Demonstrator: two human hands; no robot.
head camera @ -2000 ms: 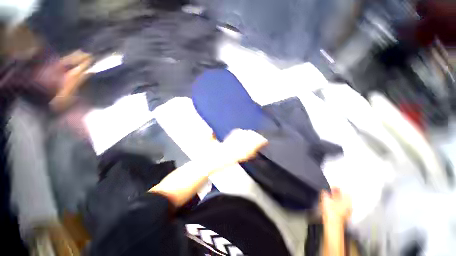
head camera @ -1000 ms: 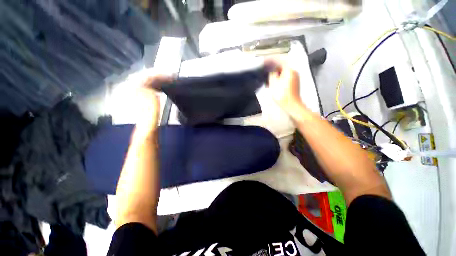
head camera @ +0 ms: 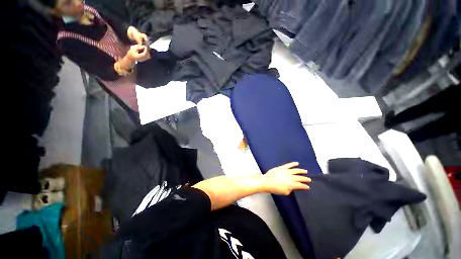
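The long navy-blue padded pressing board (head camera: 270, 116) runs from the upper middle to the bottom edge, with its rounded end farthest away. A charcoal garment (head camera: 343, 207) lies across the board's near part and spreads to the right over the white table. My left hand (head camera: 285, 179) is over the board at the garment's left edge, palm down with fingers apart; its fingertips reach the cloth. Whether they press on it cannot be told. My right hand is not in view.
A heap of dark garments (head camera: 222, 45) lies beyond the rounded end. A person in a red-checked apron (head camera: 113, 43) is at upper left. Dark cloth (head camera: 146, 162) hangs left of me. Blue-grey garments (head camera: 349, 35) hang at upper right. Narrow pale boards (head camera: 404, 152) are at right.
The view has turned left. A second ago both hands held a dark garment raised beyond the board; now a charcoal garment lies over the board, and my right hand has left the picture.
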